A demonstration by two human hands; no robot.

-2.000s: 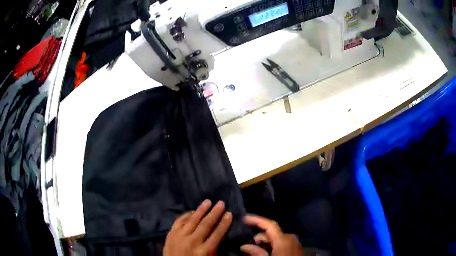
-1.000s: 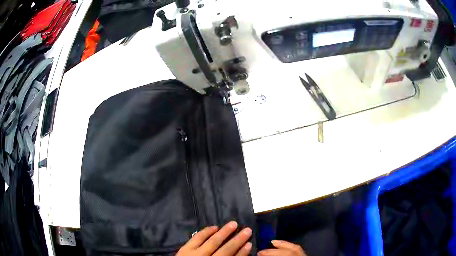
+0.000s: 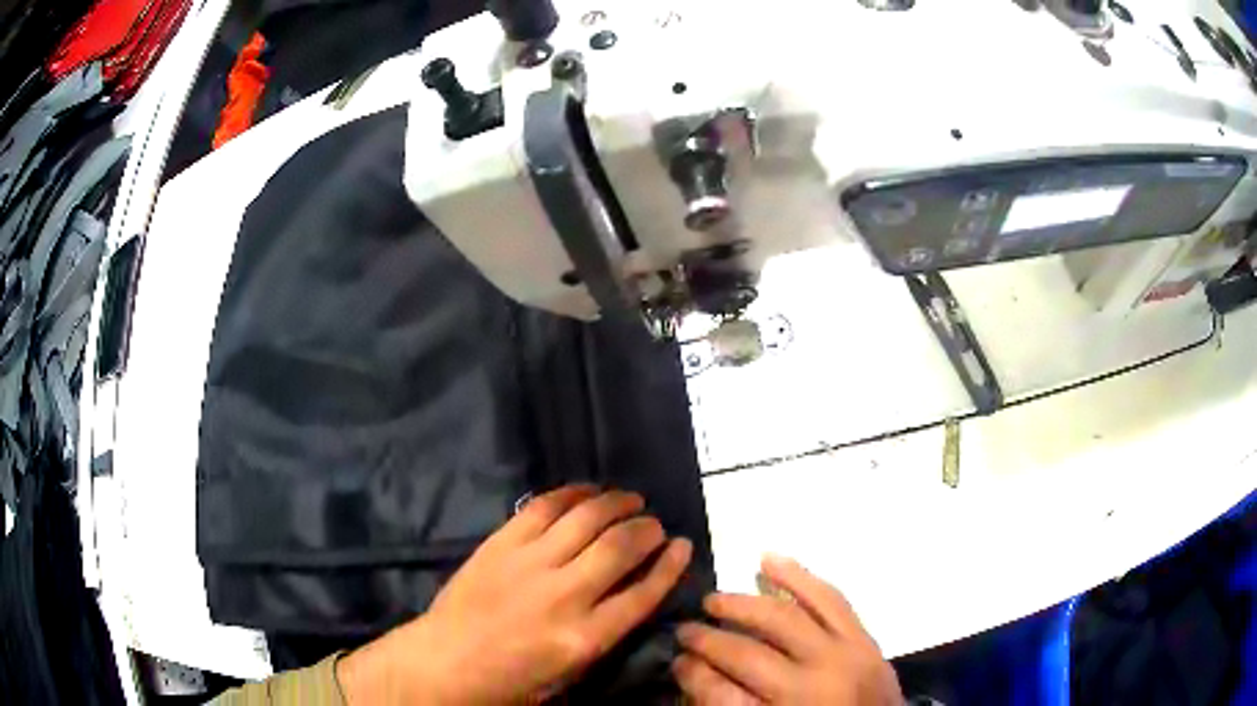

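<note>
A black bag panel [image 3: 372, 359] lies on the white machine table, its upper right part under the sewing machine head [image 3: 620, 179]. A long seam or zipper line runs down its right part, with a small pale ring near my left fingers. The presser foot [image 3: 665, 320] is at the panel's right edge; the needle is too small to make out. My left hand [image 3: 552, 586] lies on the lower right of the panel, palm down, fingers bent. My right hand [image 3: 793, 641] is at the panel's right edge, fingertips touching the cloth; whether it pinches the edge is unclear.
Dark thread snips [image 3: 954, 345] lie on the machine bed, right of the needle plate [image 3: 738, 342]. A lit control panel [image 3: 1055, 207] is above. A blue bin [image 3: 1059, 648] is at lower right. Red pieces [image 3: 117, 42] and grey pieces [image 3: 48, 179] are stacked at left.
The camera view has shifted closer to the machine head. The panel's lower part and both hands have moved up toward the presser foot. More cloth lies beyond the head's left side.
</note>
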